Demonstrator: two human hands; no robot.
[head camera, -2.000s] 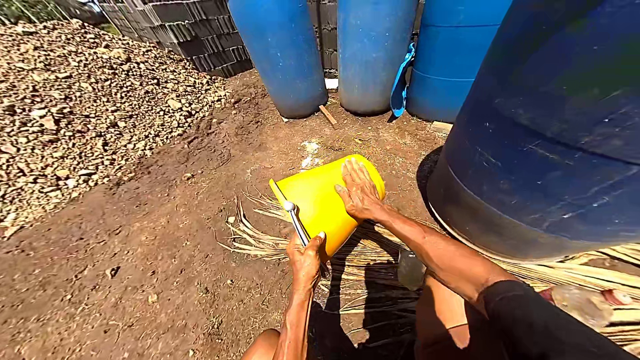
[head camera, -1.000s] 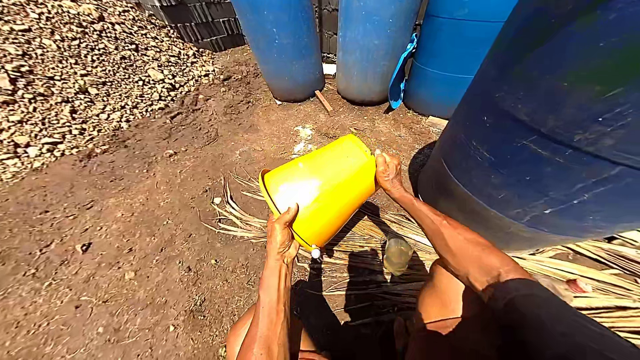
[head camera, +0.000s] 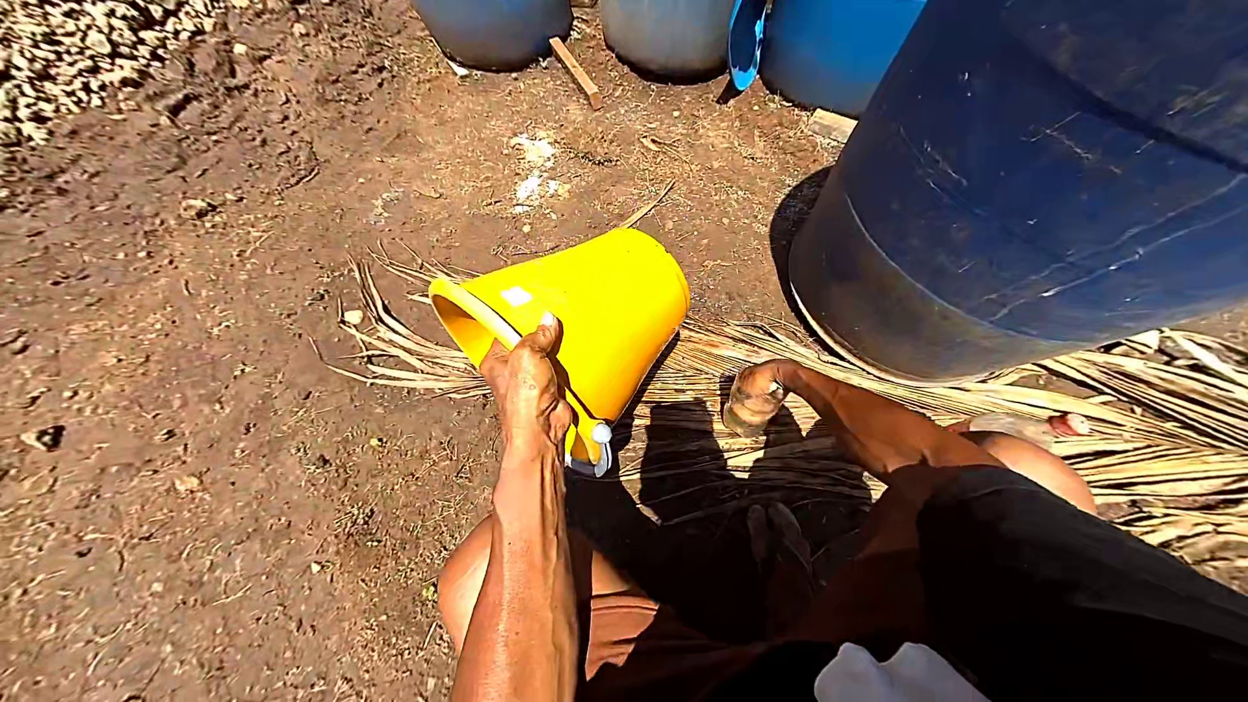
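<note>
A yellow plastic bucket lies tilted on its side over dry palm fronds, its mouth facing left. My left hand grips its rim, thumb on the outer wall. The white handle fitting hangs at the rim's lower end. To the right of the bucket, my right hand is closed around the top of a small clear container, which is low over the fronds; whether it touches them I cannot tell. My fingers and the shadow hide part of that container.
A large dark blue barrel stands at the right. Several blue barrels line the back, with a blue lid leaning there. A wood strip lies on the dirt. Gravel is piled at back left; a clear bottle lies at right.
My right hand has left the bucket's base and taken hold of the small clear container, which stood untouched one second ago. My left hand keeps hold of the rim. The view has tipped downward.
</note>
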